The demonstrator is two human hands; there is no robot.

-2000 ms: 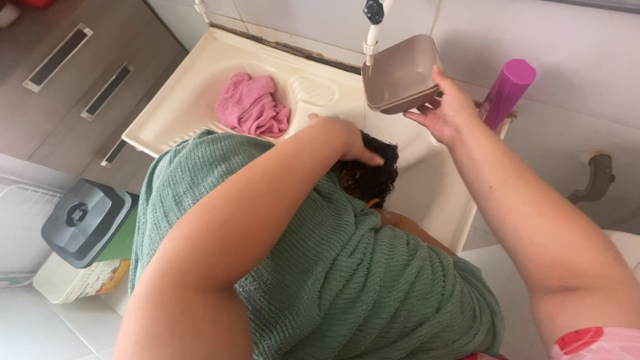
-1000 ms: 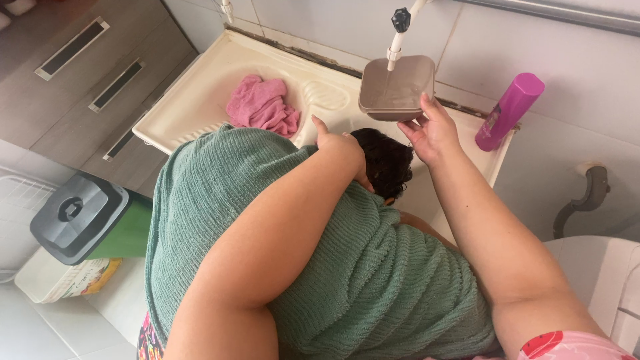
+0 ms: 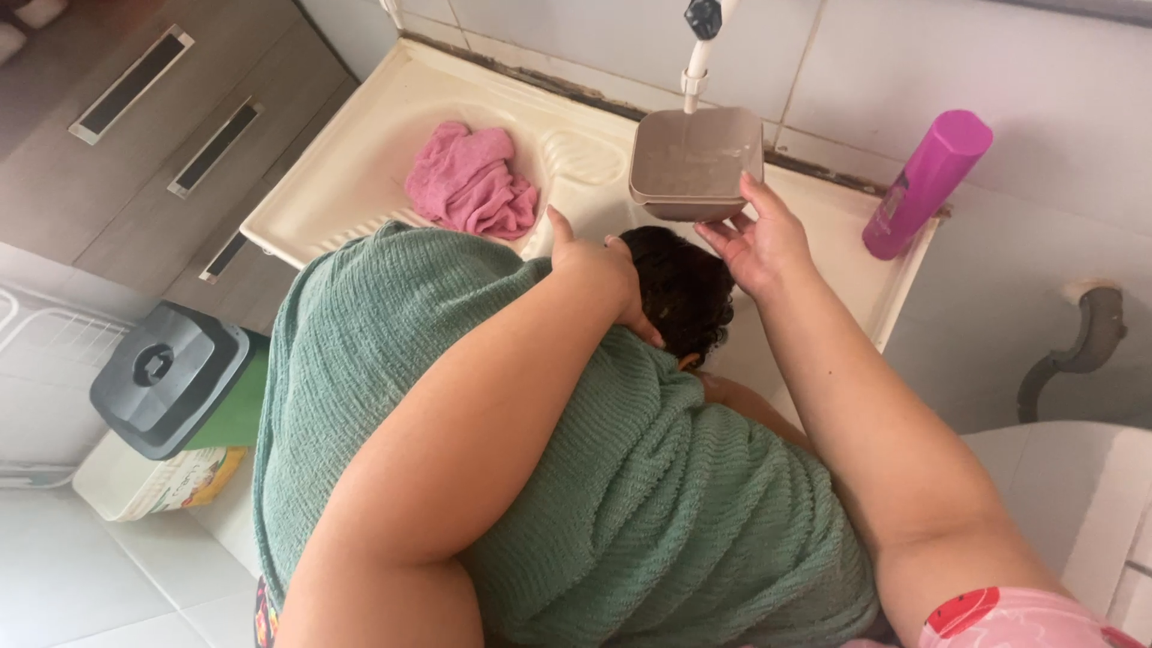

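A person wrapped in a green towel bends over the cream laundry sink, dark wet hair over the basin. My left hand rests at the back of the head and neck, fingers partly hidden against the hair, thumb raised. With my right hand I hold a square brown plastic container by its near right side, under the white tap. Water seems to be in it. Its underside is just above the hair.
A crumpled pink cloth lies in the sink's left part. The purple bottle stands on the right rim. At left are a drawer cabinet and a green bin with a grey lid; a grey drain pipe is at right.
Two seconds ago the container was tilted over the head; now it is more level beneath the tap, still in my right hand. My left hand has stayed by the head.
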